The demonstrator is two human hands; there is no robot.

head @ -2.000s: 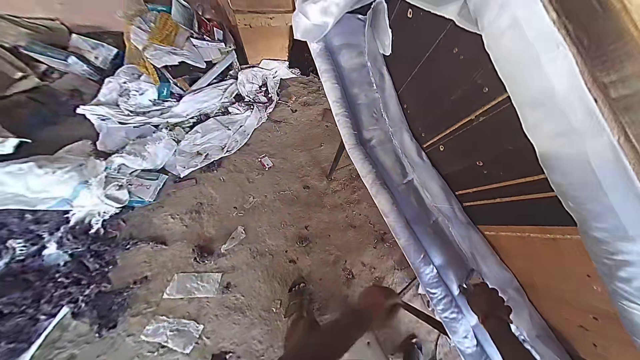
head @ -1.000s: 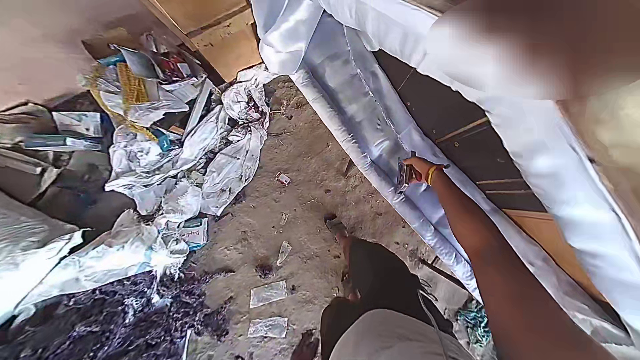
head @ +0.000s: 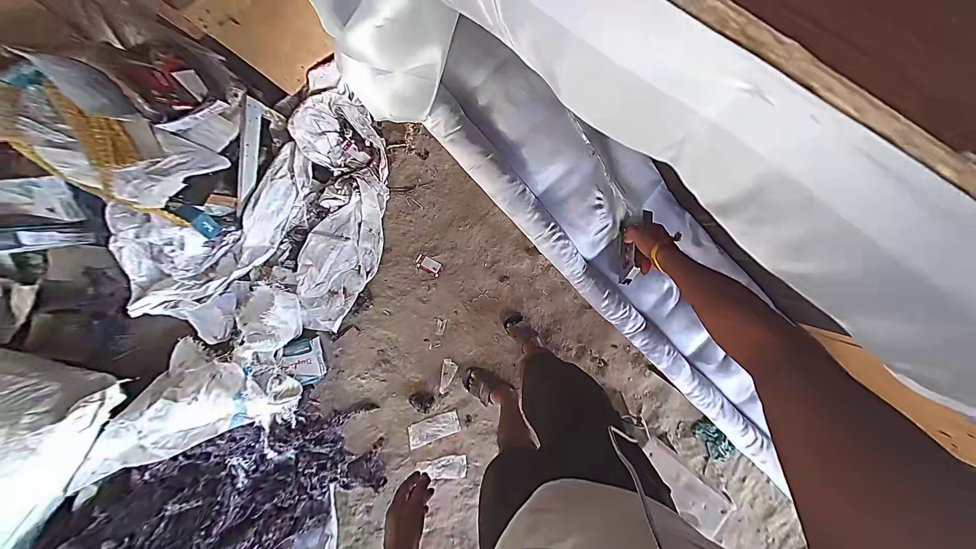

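Note:
My right hand (head: pixel 648 240), with a yellow band at its wrist, grips a metal hand tool (head: pixel 629 263) that looks like a staple gun. The tool rests at or just over the shiny white cloth (head: pixel 534 152), beside the cloth's ragged inner edge. This cloth covers the long padded side of a wooden piece, and a padded roll (head: pixel 557 244) runs along its outer edge. A broad white cloth (head: pixel 709 114) lies over the opposite side, below a bare wooden edge (head: pixel 801 69). My left hand is not in view.
Crumpled white sheeting (head: pixel 343 221), boxes and mixed litter lie at the left, above a heap of dark purple fibres (head: pixel 229 488). Sandalled feet (head: pixel 484 385) and one bare foot (head: pixel 408 511) are on the dirt floor (head: pixel 450 183). Clear plastic pieces (head: pixel 435 429) lie near them.
Two seconds ago both hands were near the lower part of the cloth-covered side; now only the right one shows, farther up it with the tool. The view has shifted, bringing legs and feet into sight.

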